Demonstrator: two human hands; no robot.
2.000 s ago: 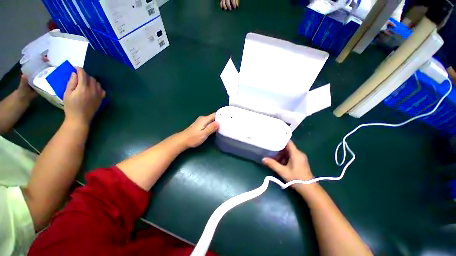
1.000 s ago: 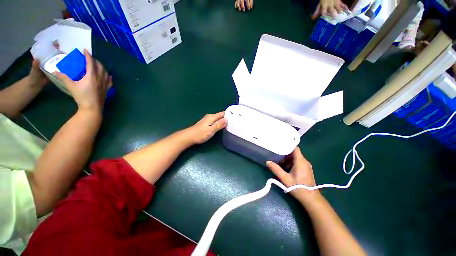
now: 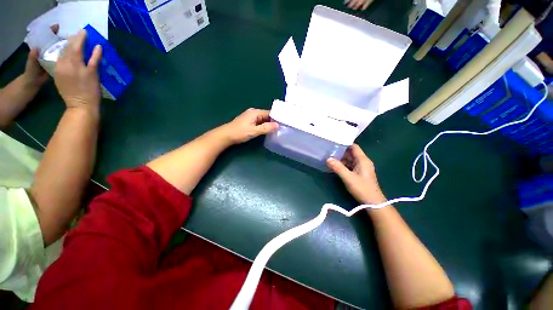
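The oblong white unit with a greyish, shiny lower body is at the middle, against the near side of an open retail box. The box's big white lid stands up, with a small flap out at each side. Small dark marks show on the white surfaces between unit and lid. How far the unit sits inside the box cannot be told. My left hand holds the unit's left end. My right hand holds its right end, thumb on the near face, other fingers partly hidden.
A thick white cable crosses in front and over my right wrist, looping away right. Stacked blue and white boxes stand at the back left. A worker's hands hold another box at left. Pale boards and blue boxes are at right.
The unit has tilted and shifted against the box; its rounded white top shows less and its greyish side more. My hands stay at its ends. The neighbour's blue piece or flap has swung right.
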